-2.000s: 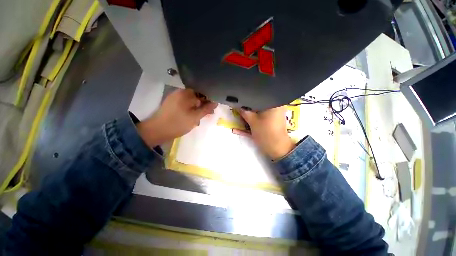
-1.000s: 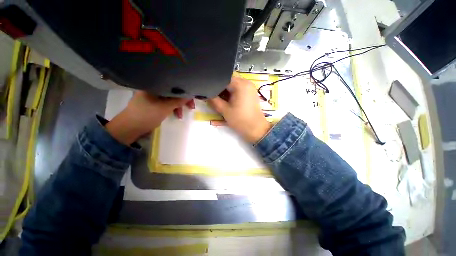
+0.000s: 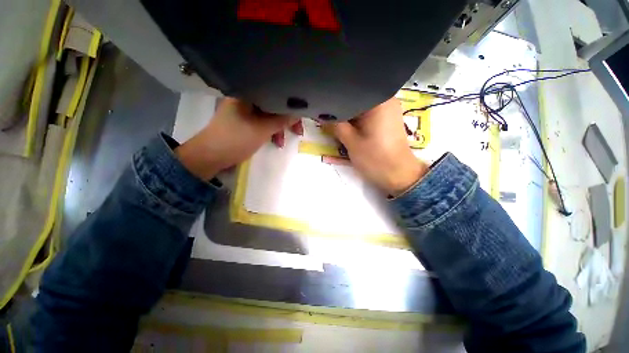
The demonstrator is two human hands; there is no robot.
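The dark grey sewing head (image 3: 303,62) with a red logo fills the top centre and hides the needle area. My left hand (image 3: 238,138) reaches under its lower left edge, with reddish fingertips showing below it. My right hand (image 3: 379,148) is under its lower right edge, thumb towards the centre. The fingers of both hands are partly hidden, and I cannot tell what they hold. The white sewing template (image 3: 296,196) with yellow edges lies flat below my hands. A yellow-bordered window (image 3: 422,127) shows right of my right hand.
A thin black cable (image 3: 498,100) lies coiled at the right. Loose grey patches (image 3: 600,153) and a yellow piece (image 3: 619,201) lie at the far right, beside crumpled white material (image 3: 594,276). A touchscreen (image 3: 617,72) is at the upper right. Beige panels (image 3: 24,172) with yellow edges hang at the left.
The camera view has swung, so the scene shifted left and then back right. Both hands stay under the sewing head; my left fingertips now show below it.
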